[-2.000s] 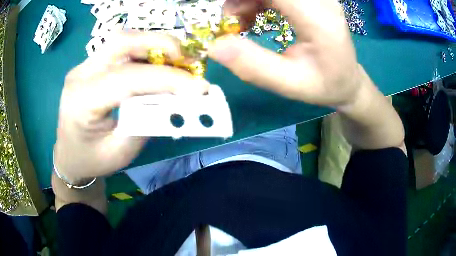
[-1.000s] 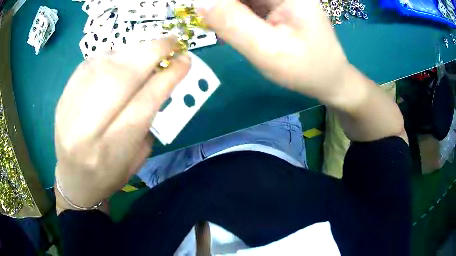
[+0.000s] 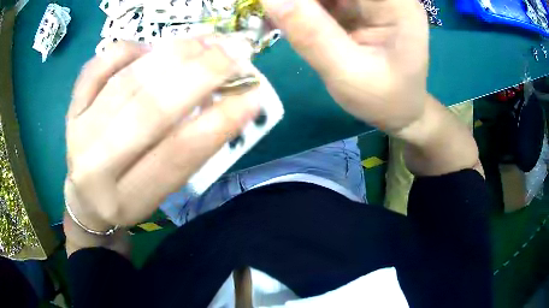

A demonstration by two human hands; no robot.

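Note:
My left hand [image 3: 138, 138] holds a white perforated plate [image 3: 272, 103], which sticks out tilted below its fingers with two dark holes showing. A blurred metal piece [image 3: 241, 82] lies between the fingers of this hand. My right hand [image 3: 373, 66] is above and to the right, its fingers partly cut off by the top edge. Blurred gold metal fittings [image 3: 247, 11] show at its fingertips, between the two hands; whether it grips them I cannot tell. The pile of plates [image 3: 171, 15] is behind my left hand, partly hidden.
A small stack of white plates [image 3: 51, 29] sits at the far left. A long cardboard box [image 3: 27, 198] of gold and silver pieces runs along the left edge. A blue tray [image 3: 505, 17] is at the top right. Loose metal pieces [image 3: 432, 12] lie left of the tray.
The plate in my left hand has turned from level to tilted and is now slightly further right than one second ago. A metal piece now shows between the left fingers. My right hand stays near the top.

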